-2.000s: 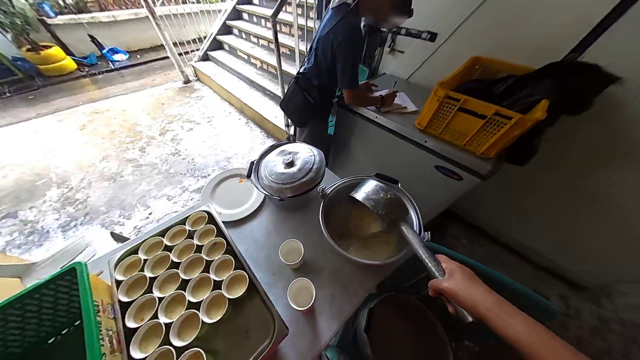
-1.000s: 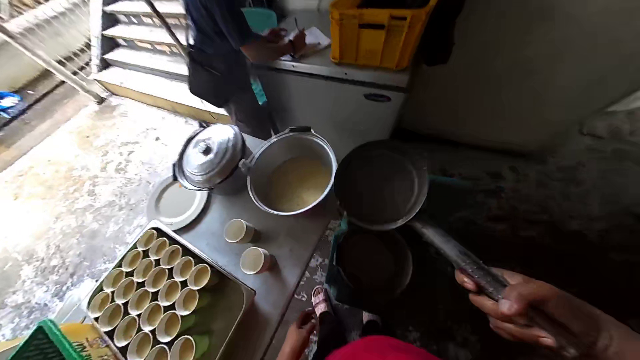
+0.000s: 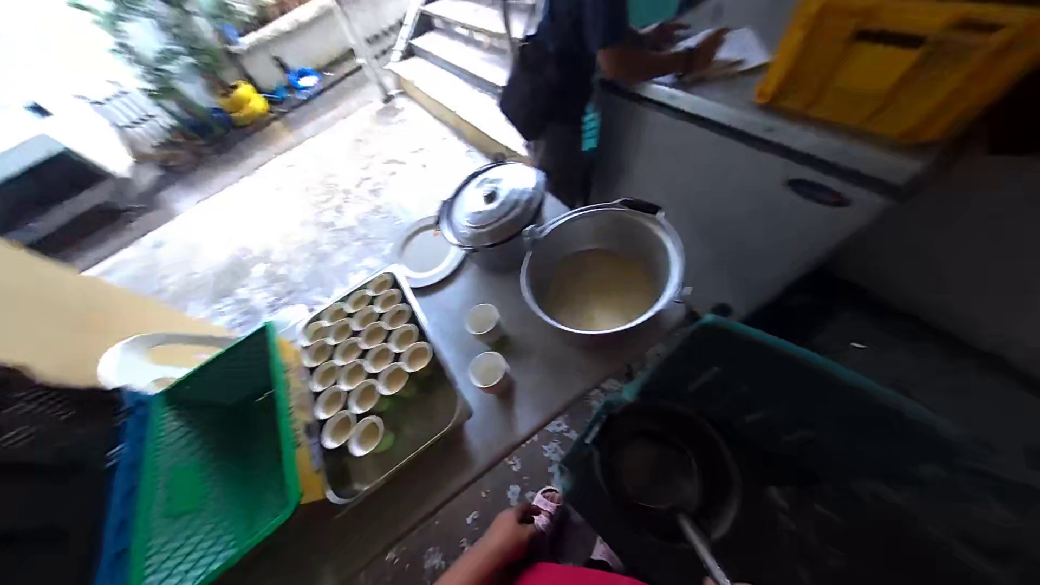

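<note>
At the bottom edge my right hand (image 3: 717, 580) barely shows, at the end of the handle of a metal saucepan-like dipper (image 3: 650, 471). The dipper's bowl lies within a dark round pot (image 3: 723, 455). My left hand (image 3: 513, 530) hangs beside the metal table, nearest its front edge; its fingers are blurred. On the table stand an open pot of pale liquid (image 3: 601, 288), a lidded pot (image 3: 491, 203) and two paper cups (image 3: 483, 321), (image 3: 488, 370). A metal tray (image 3: 422, 431) holds rows of filled paper cups (image 3: 378, 357).
A green plastic crate (image 3: 219, 471) stands left of the tray. A white plate (image 3: 426, 253) lies by the lidded pot. A person (image 3: 569, 73) stands behind at a counter, near a yellow crate (image 3: 894, 73). A dark green bin (image 3: 812, 390) is at right.
The dipper was in the pot of pale liquid two seconds ago, then out to its right; now it is down in the dark pot. The view has swung left.
</note>
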